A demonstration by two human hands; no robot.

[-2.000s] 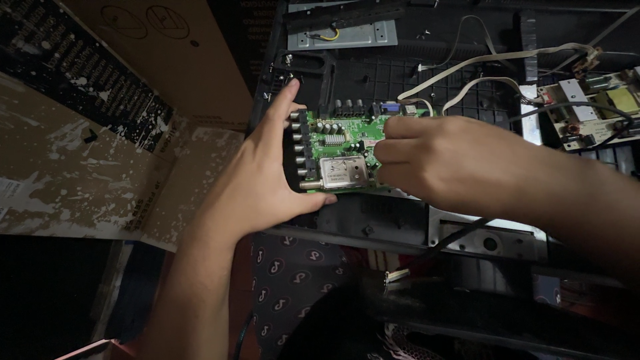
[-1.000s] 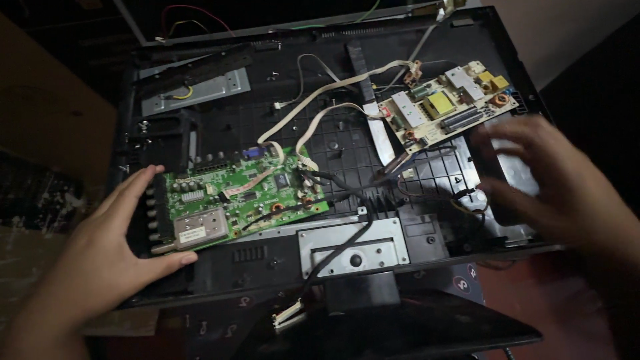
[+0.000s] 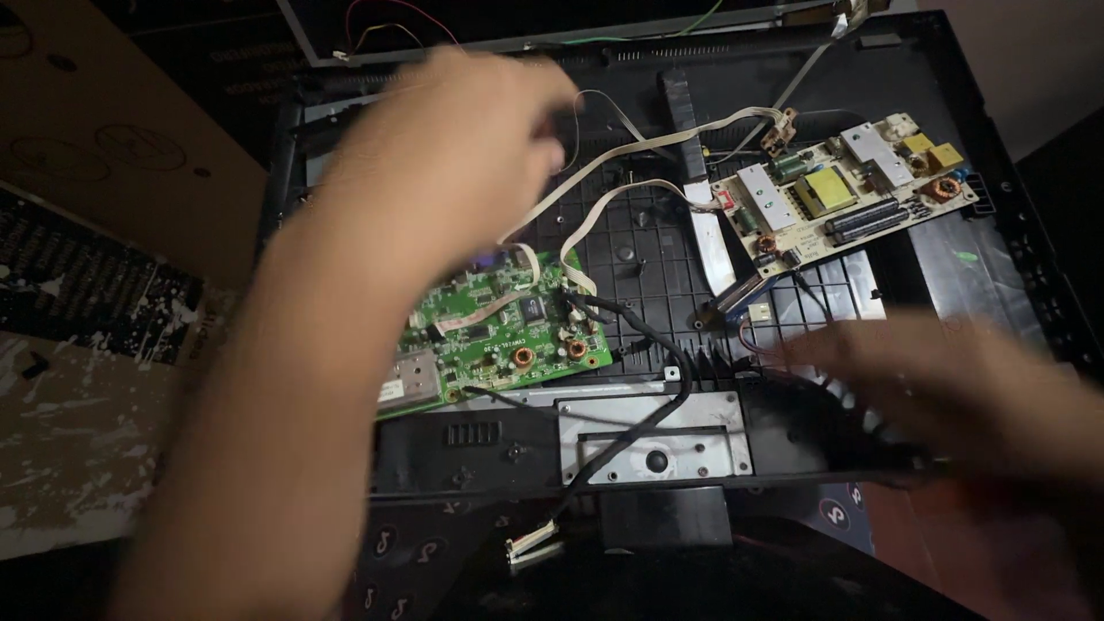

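My left hand [image 3: 457,147] is blurred above the upper left of a black plastic television back cover [image 3: 642,237]; its fingers curl, and whether they hold anything is hidden. Beneath that forearm lies a green main circuit board [image 3: 552,336], partly covered, with a metal tuner box [image 3: 418,375]. Blurred too, my right hand [image 3: 880,362] is low over the right part of the cover, close to thin wires with a white connector [image 3: 759,312]. A power supply board [image 3: 849,194] rests tilted at the upper right. Flat pale cables [image 3: 638,148] run between the two boards.
A metal stand bracket [image 3: 655,435] sits at the cover's lower edge. A black sleeved cable [image 3: 681,345] crosses it and ends in a white connector [image 3: 533,542]. A cardboard box [image 3: 95,155] stands at the left, and another frame edge [image 3: 552,45] lies behind.
My left hand has left the green board's left edge and moved up and across the cover. My right hand has come lower, away from beside the power board. The view shifted between frames.
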